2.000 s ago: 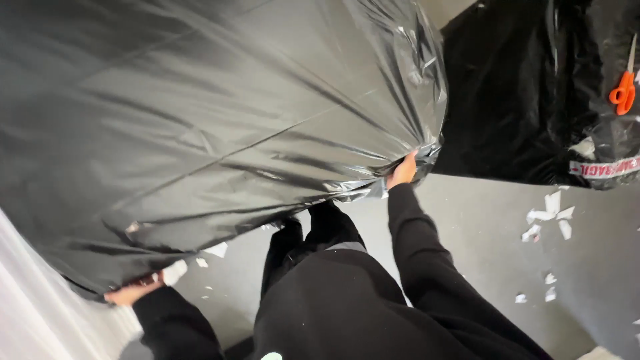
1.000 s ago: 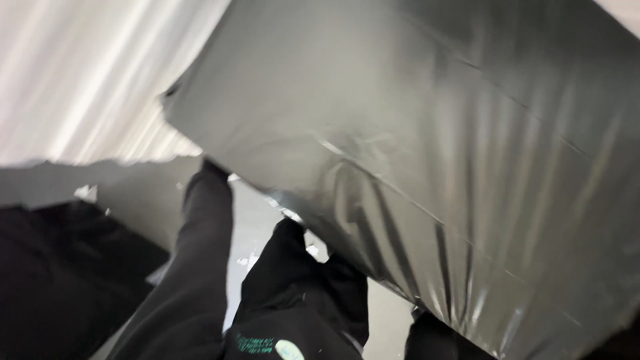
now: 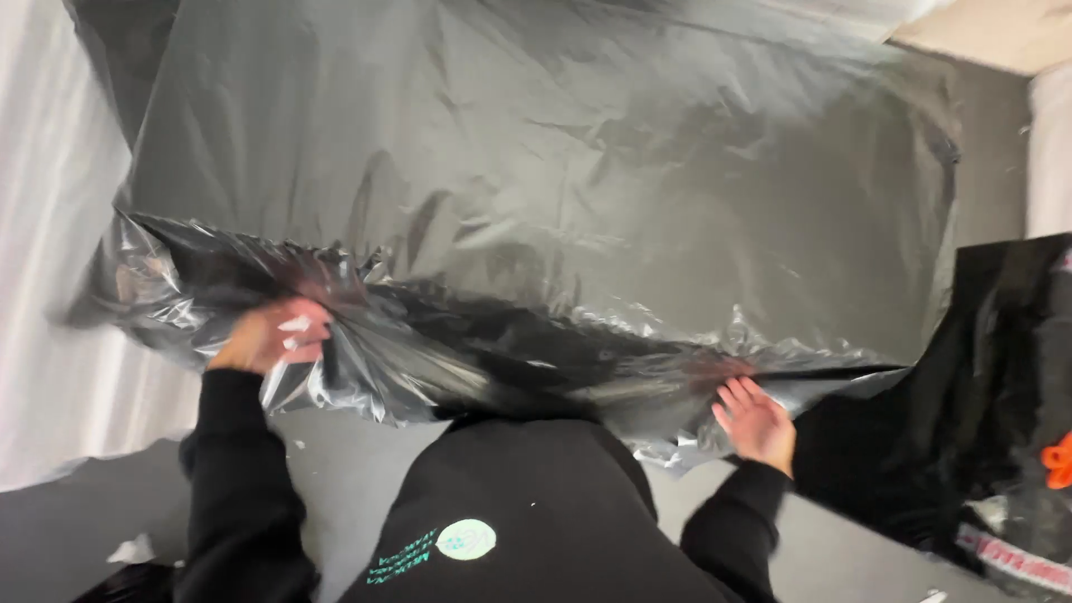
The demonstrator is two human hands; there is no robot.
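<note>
A large flat rectangular thing wrapped in black plastic sheeting (image 3: 569, 167) fills the upper middle of the view; what lies inside is hidden. Its near side has loose, crumpled plastic. My left hand (image 3: 280, 335) grips a bunched fold of that plastic at the near left, with small white scraps showing at the fingers. At the near right, my right hand (image 3: 756, 419) touches the loose edge, palm partly up and fingers slightly spread; part of its thumb side is blurred.
Orange-handled scissors (image 3: 1059, 461) lie at the right edge on another black plastic-covered thing (image 3: 879, 452), near a strip of printed tape (image 3: 1017, 561). White sheeting (image 3: 75, 251) hangs or lies at the left. White scraps (image 3: 132, 550) are on the grey floor.
The view has swung considerably. Both hands now show at the near side, where crumpled plastic lies gathered; two seconds ago they held the near edge of a smoother black sheet.
</note>
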